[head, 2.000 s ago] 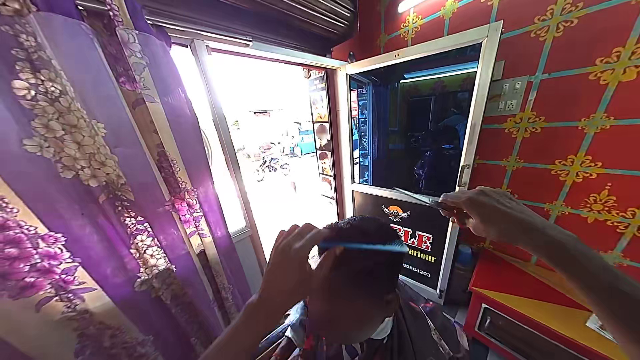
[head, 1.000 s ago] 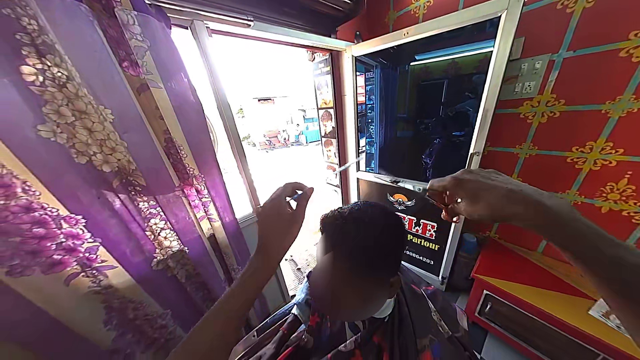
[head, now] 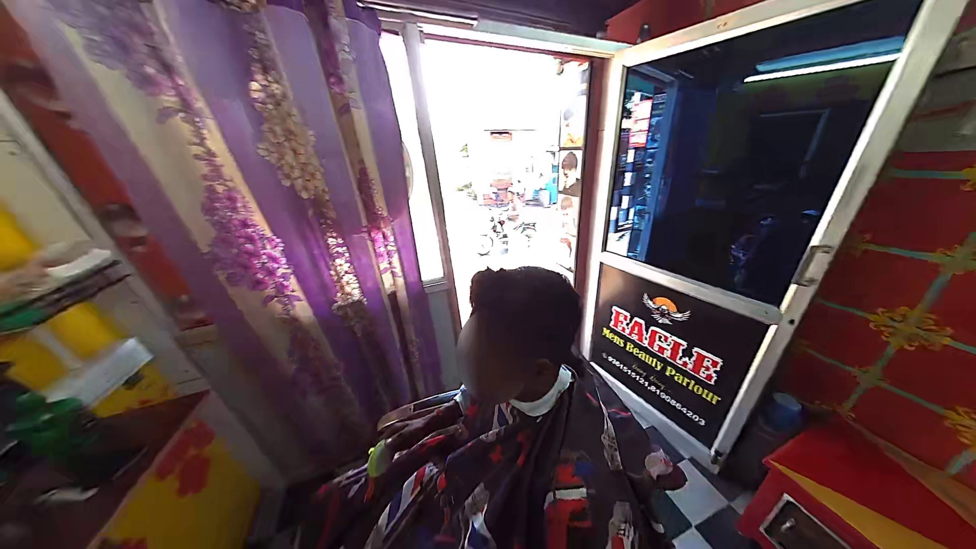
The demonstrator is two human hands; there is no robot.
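Neither of my hands shows in the head view now. Below the centre sits a person with short dark hair (head: pixel 526 305), draped in a dark patterned barber's cape (head: pixel 526 480). A white neck strip (head: pixel 543 396) lies around the neck, at the top of the cape. The comb and the scissors seen earlier are out of view, so what my hands hold is hidden.
A purple floral curtain (head: pixel 305 191) hangs at the left, beside a cluttered counter (head: pixel 191 473). Behind the person, a glass door (head: pixel 686 274) with a white frame and a lettered panel stands open. A red and yellow cabinet (head: pixel 877 480) is at the lower right.
Both my hands, raised near the person's head earlier, have gone out of view, with the blue comb and the scissors. The view has swung to the left.
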